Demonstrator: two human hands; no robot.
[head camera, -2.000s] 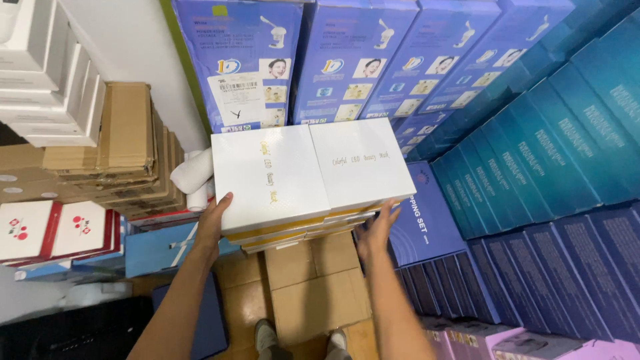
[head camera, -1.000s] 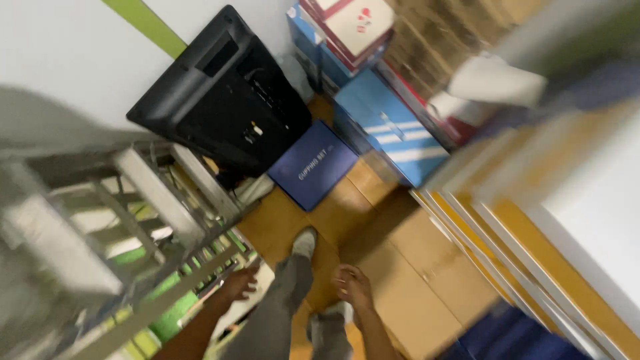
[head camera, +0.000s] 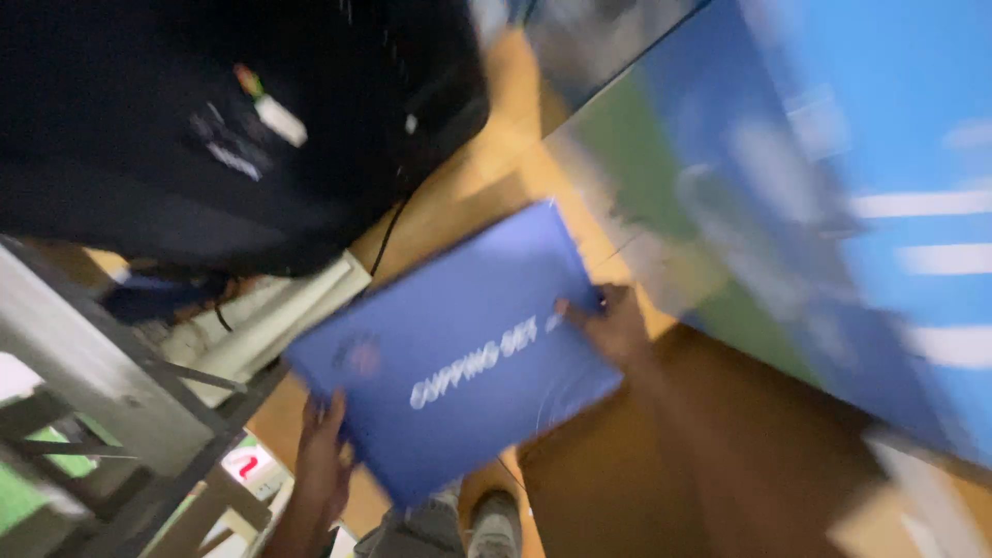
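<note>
A flat blue cupping set box (head camera: 465, 349) is tilted between my two hands, above the floor. My left hand (head camera: 329, 442) grips its lower left edge, thumb on top. At the right edge my right hand (head camera: 608, 325) holds it, with the thumb over the lid and the fingers hidden beneath. Motion blur softens the box and both hands. My shoes show just below the box.
A black-backed monitor or television (head camera: 232, 139) fills the upper left. Metal shelving (head camera: 116, 364) stands at the left. Blue printed boxes (head camera: 914, 256) are at the right, a brown cardboard box (head camera: 612, 473) at the lower right. A black cable crosses the floor.
A second ago the blue box lay on the floor beside the black monitor and my hands were apart from it. Both hands now hold it. The view has moved much closer.
</note>
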